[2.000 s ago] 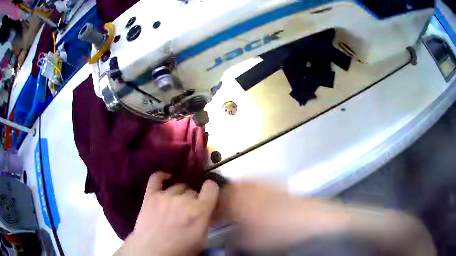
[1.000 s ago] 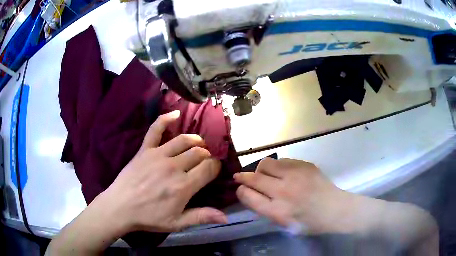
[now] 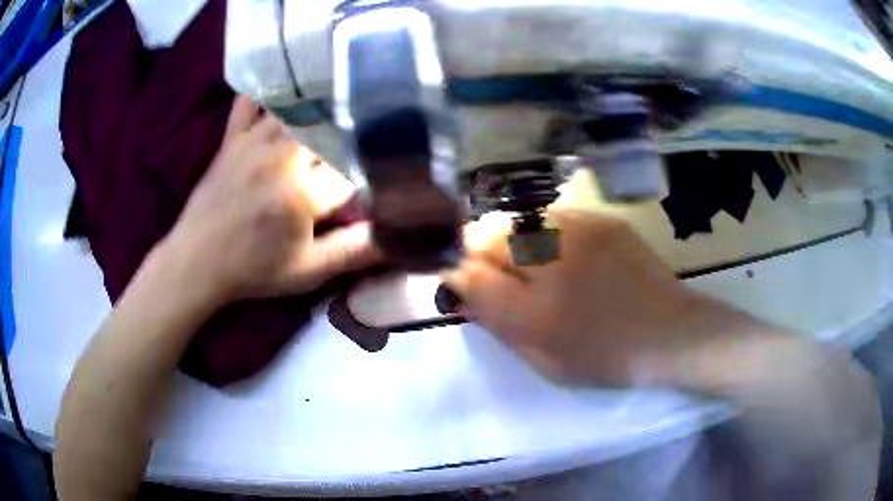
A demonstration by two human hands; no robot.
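Observation:
The dark maroon garment piece [image 3: 147, 147] lies left of the sewing machine head, with its lower part near the front of the bed. My left hand [image 3: 264, 205] rests on the garment, fingers close to the machine head; its grip is unclear. My right hand [image 3: 578, 294] is blurred, right of the needle area, with fingertips near the bed. Whether it holds anything is hidden. The lockstitch sewing machine [image 3: 509, 127] stands over both hands, and its head hides the needle and presser foot. Part of the needle plate and bed [image 3: 401, 298] shows between my hands.
Black angular pieces [image 3: 710, 191] lie under the machine arm at the right. The white table [image 3: 392, 411] has a curved front edge below my hands. A blue strip [image 3: 10, 235] runs along its left side.
The view is closer to the machine head. The garment has shifted left, away from the needle area. My left hand has moved up beside the head, and my right hand has moved towards the needle area.

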